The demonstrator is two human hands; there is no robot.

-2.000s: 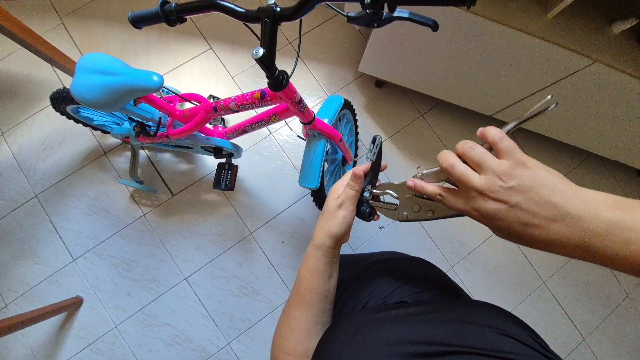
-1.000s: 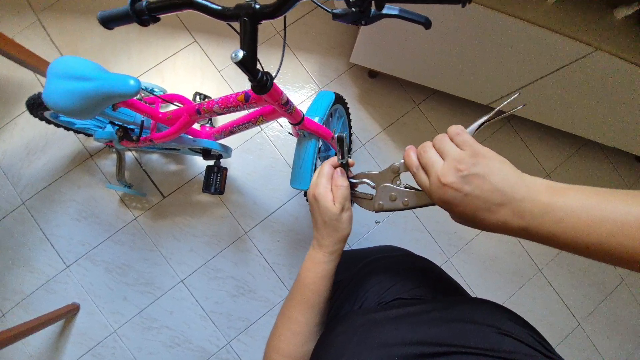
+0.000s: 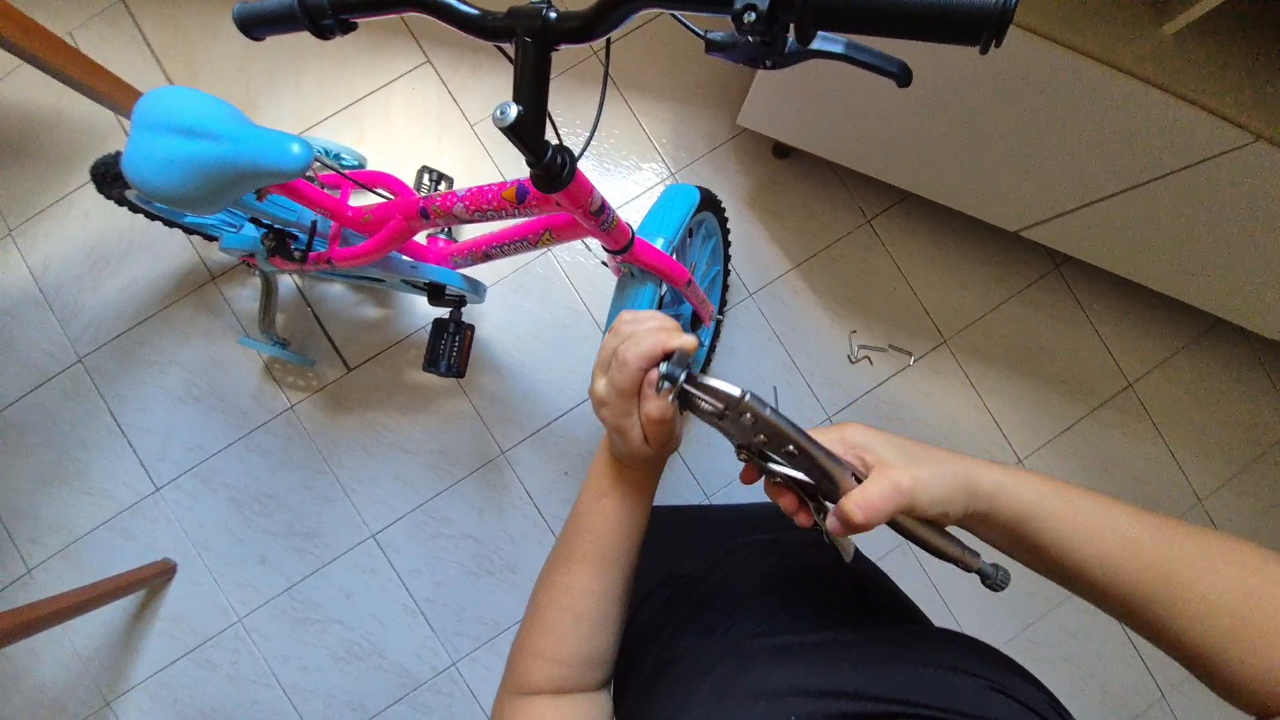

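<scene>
My right hand is wrapped around the handles of a pair of metal locking pliers, whose adjusting screw points to the lower right. The jaws meet a small dark metal part that my left hand grips in its fist. Most of that part is hidden by the fingers, so its kind cannot be told. Just beyond my left hand stands the front wheel of a child's bicycle with a pink frame, light blue mudguard and blue saddle.
The black handlebar and brake lever cross the top. Several hex keys lie on the tiled floor right of the wheel. A pale cabinet stands at the upper right. Wooden legs reach in at the left.
The pliers have turned from roughly level to slanting down to the right, with my right hand lower on them. My left hand has closed into a fist. The hex keys now show on the floor.
</scene>
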